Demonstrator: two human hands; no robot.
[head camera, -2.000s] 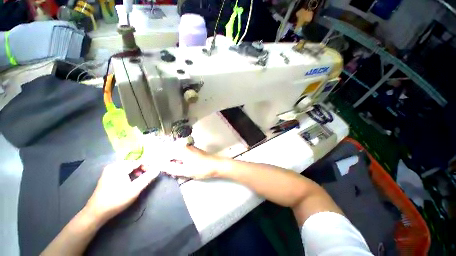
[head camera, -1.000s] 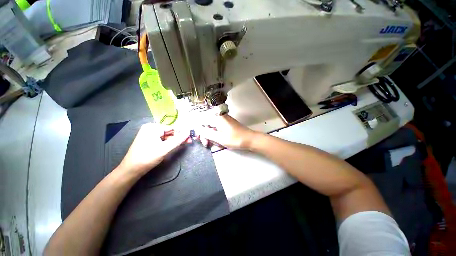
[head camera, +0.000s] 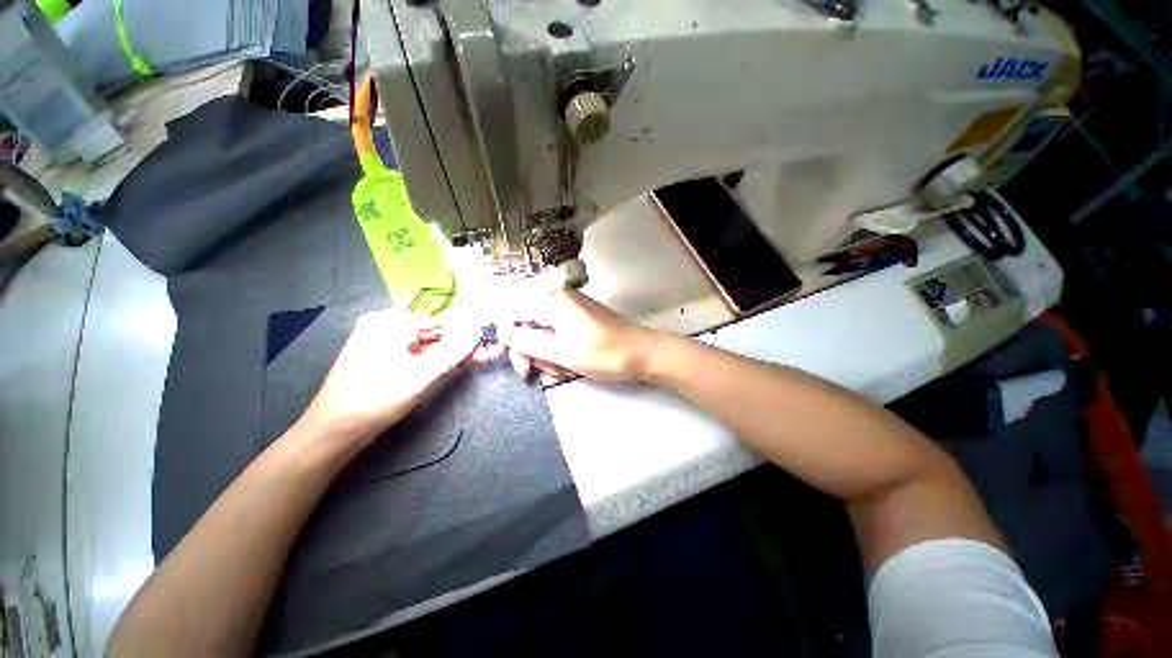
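Observation:
A dark grey garment panel (head camera: 244, 257) lies flat under the sewing machine (head camera: 720, 116), with a navy triangular piece (head camera: 294, 334) and a thin curved line on it. My left hand (head camera: 386, 370) rests on the panel left of the needle area. My right hand (head camera: 585, 341) is just right of it, below the needle. Between my fingertips is a small blue-and-red piece (head camera: 488, 337), probably a badge, pressed on the panel. The presser foot and needle are washed out by bright light. Red spots show at both hands; I cannot tell what they are.
A lime green tag (head camera: 401, 247) hangs left of the needle. A smartphone (head camera: 728, 244), dark snips (head camera: 868, 256) and black loop handles (head camera: 985, 225) lie on the machine bed. An orange-red crate (head camera: 1125, 476) with dark cloth is at right. Stacked grey pieces (head camera: 180, 28) sit at upper left.
The view has moved closer and down onto the work since two seconds ago. Over the last second both hands stay nearly in place around the small piece; the panel shows only a slight shift.

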